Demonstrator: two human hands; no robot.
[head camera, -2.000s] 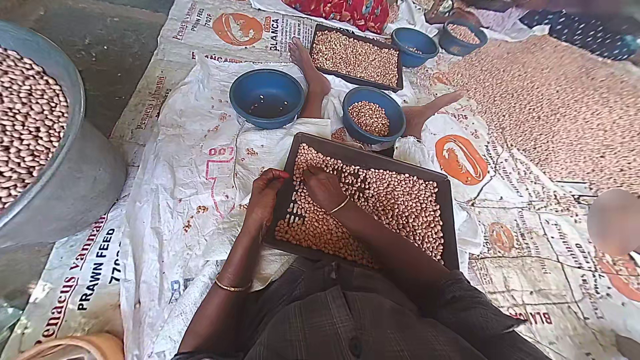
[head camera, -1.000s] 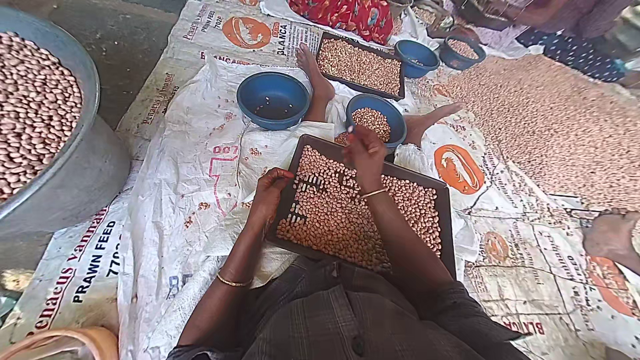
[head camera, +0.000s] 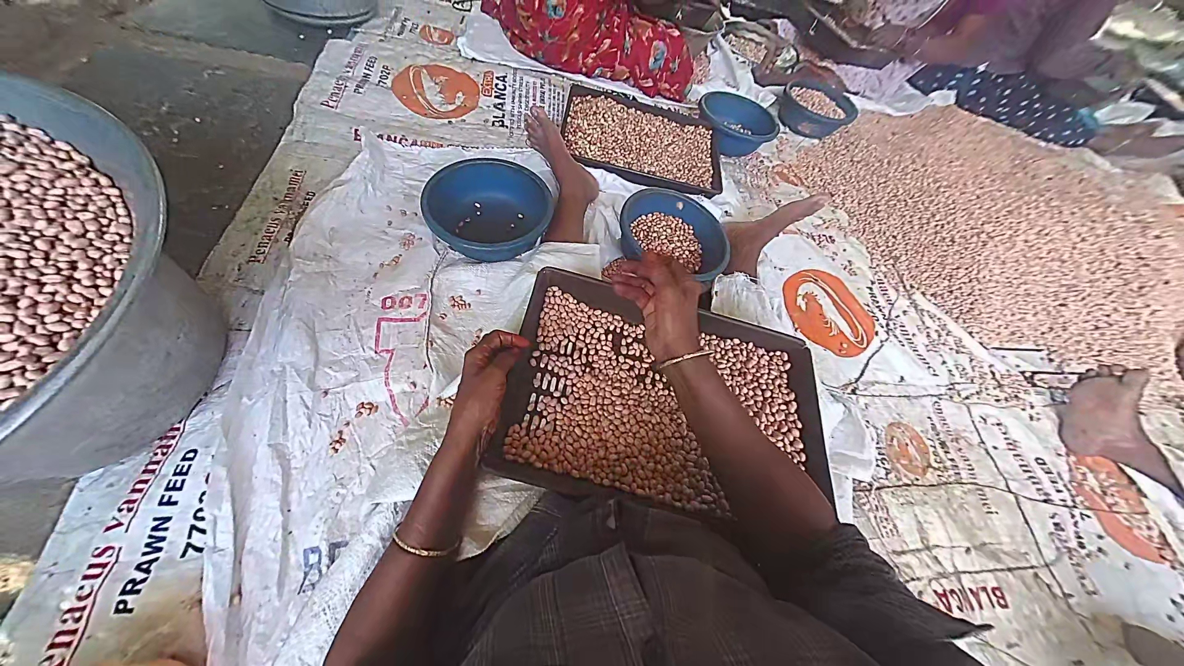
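Observation:
A dark plastic tray (head camera: 814, 416) with a slotted bottom lies on my lap, spread with shelled peanuts (head camera: 610, 407). My left hand (head camera: 488, 375) grips the tray's left rim, fingers at its edge. Above the tray's far edge is my right hand (head camera: 661, 296), its fingertips drawn together at the near side of a blue plastic bowl (head camera: 712, 242) that holds peanuts. Whether anything is between those fingertips cannot be seen. Another blue bowl (head camera: 487, 208), with only a few bits inside, stands to the left, beyond my left hand.
A large metal tub (head camera: 176, 342) of peanuts stands at the left. Printed woven sacks (head camera: 342, 268) cover the floor. A second tray (head camera: 638, 143) and two blue bowls (head camera: 740, 125) sit farther off. A wide peanut heap (head camera: 999, 222) lies right. Other people's feet (head camera: 1110, 416) and clothing show around.
Two seconds ago my right hand was down among the peanuts in the tray; it has moved up to the bowl beyond the far rim. My left hand stays at the left rim.

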